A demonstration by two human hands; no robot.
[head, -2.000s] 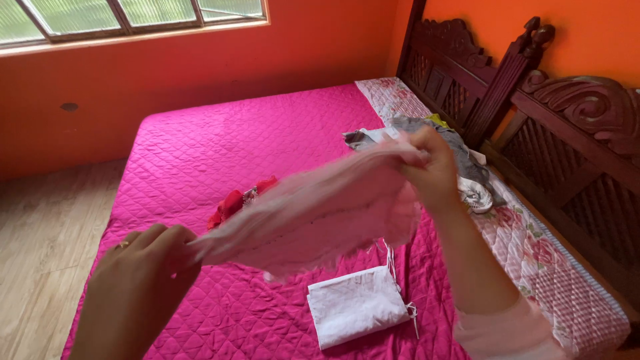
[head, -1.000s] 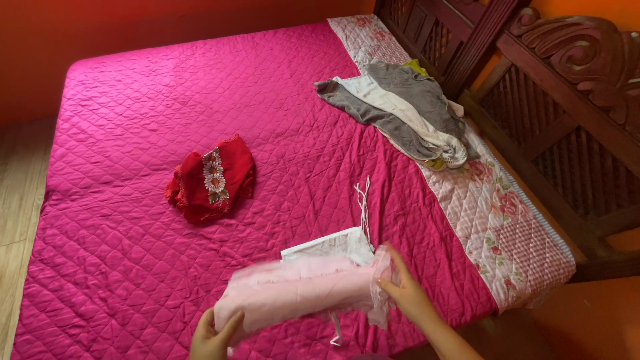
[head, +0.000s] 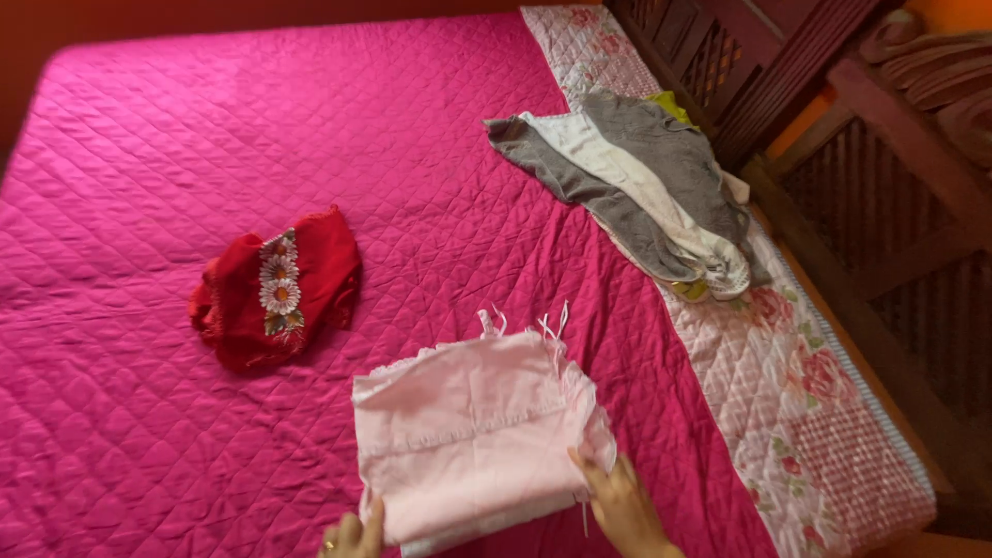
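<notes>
A folded pale pink cloth (head: pixel 473 442) with frilled edges lies on top of a folded white cloth (head: pixel 465 536), which shows along the near edge. At the pink cloth's near left corner is my left hand (head: pixel 353 535), wearing a ring, its thumb and fingers gripping the edge. My right hand (head: pixel 620 504) pinches the near right corner. Thin white ties stick out beyond the far edge. Farther left, a crumpled red cloth (head: pixel 318 271) with a strip of daisy embroidery rests on the pink quilted bedspread (head: pixel 194 139).
A loose heap of grey and white cloths (head: pixel 659 178) lies at the upper right, partly over the bedspread's floral border (head: pixel 806 387). Beyond that edge stands the dark carved wooden headboard (head: pixel 876 194). An orange wall shows behind it.
The pink cloth was stretched in the air between both hands; it has come down onto the white cloth and lies flatter, folded. The view has tilted down.
</notes>
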